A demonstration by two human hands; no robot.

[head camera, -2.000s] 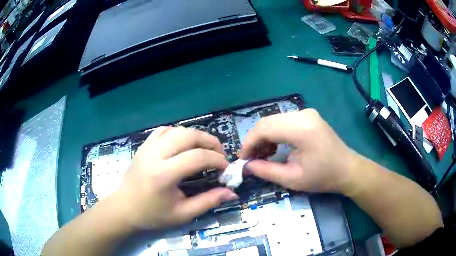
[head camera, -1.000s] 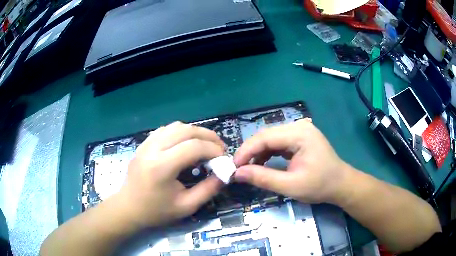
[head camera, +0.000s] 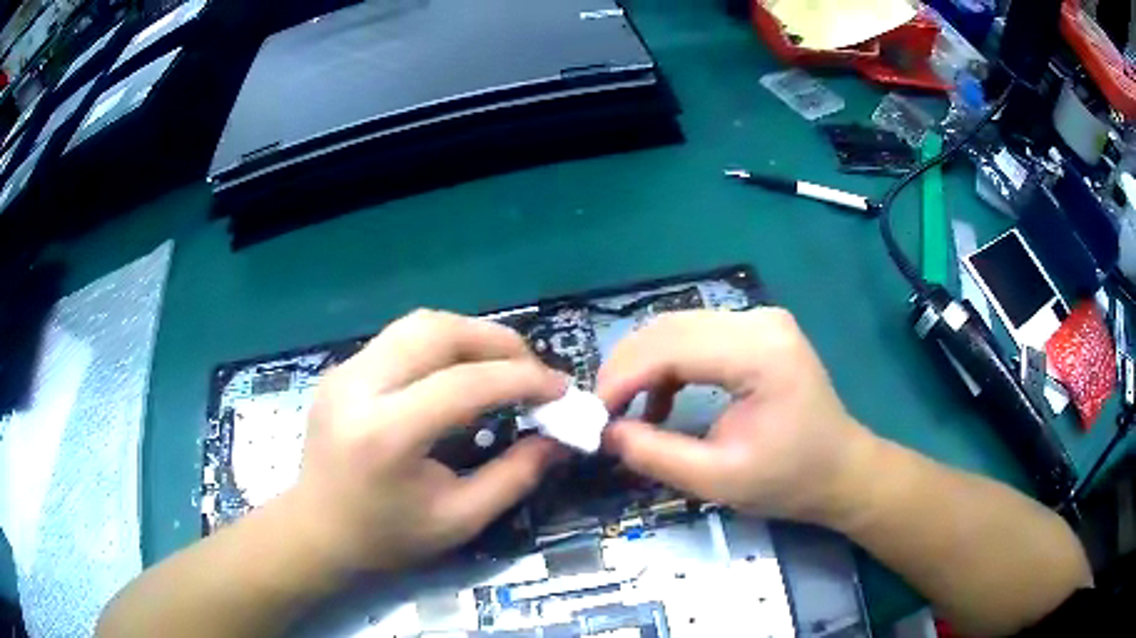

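The opened laptop base (head camera: 735, 561) lies on the green mat in front of me, its black motherboard (head camera: 561, 327) partly hidden under my hands. A small crumpled white scrap (head camera: 573, 420) is held above the board between both hands. My left hand (head camera: 430, 430) holds its left side between thumb and fingers. My right hand (head camera: 735, 405) has thumb and index fingertips at its right edge. A small round pale spot (head camera: 485, 438) shows below my left fingers. Whether anything else is between the fingertips, I cannot tell.
Closed laptops (head camera: 436, 75) are stacked behind. Bubble wrap (head camera: 94, 436) lies left. A pen (head camera: 804, 190), a black electric screwdriver (head camera: 990, 380) with its cord, a red bubble bag (head camera: 1081, 361) and a red tray (head camera: 779, 38) with yellow paper lie to the right.
The white scrap has turned and looks flatter between the fingertips, and sits slightly higher than two seconds ago. My left thumb has moved up towards it. The view has shifted slightly.
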